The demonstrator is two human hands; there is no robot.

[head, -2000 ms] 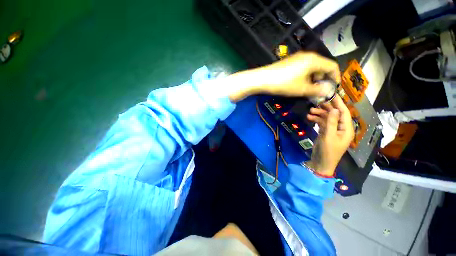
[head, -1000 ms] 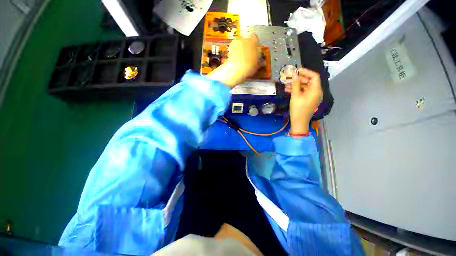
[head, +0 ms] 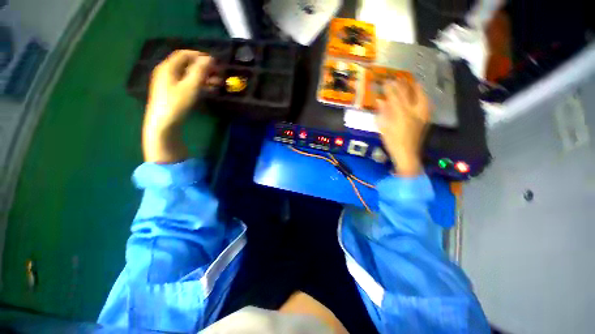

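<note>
The black parts tray (head: 277, 107) lies at the left, with a yellow-gold piece (head: 235, 82) in one pocket and a silvery round unit (head: 244, 53) in the pocket behind it. My left hand (head: 175, 88) is over the tray's left part, fingers bent down; what is between its fingertips is hidden and blurred. My right hand (head: 404, 114) is over the front right orange fixture nest (head: 377, 88), its fingertips at the nest. I cannot tell if it holds a unit. Two more orange nests (head: 351, 39) show dark centres on the silver-grey plate (head: 443, 98).
The blue-fronted control box (head: 306, 173) has red displays, a green-lit and a red-lit button (head: 462, 167), and a looped orange-brown cable (head: 346, 173). A crumpled white wipe (head: 464, 42) lies behind the plate. A white paper (head: 303, 16) is at the back. A grey cabinet (head: 541, 228) stands right.
My left hand has moved left from the orange nests to the tray. My right hand has moved from the plate's right side to the front right nest. The view has shifted.
</note>
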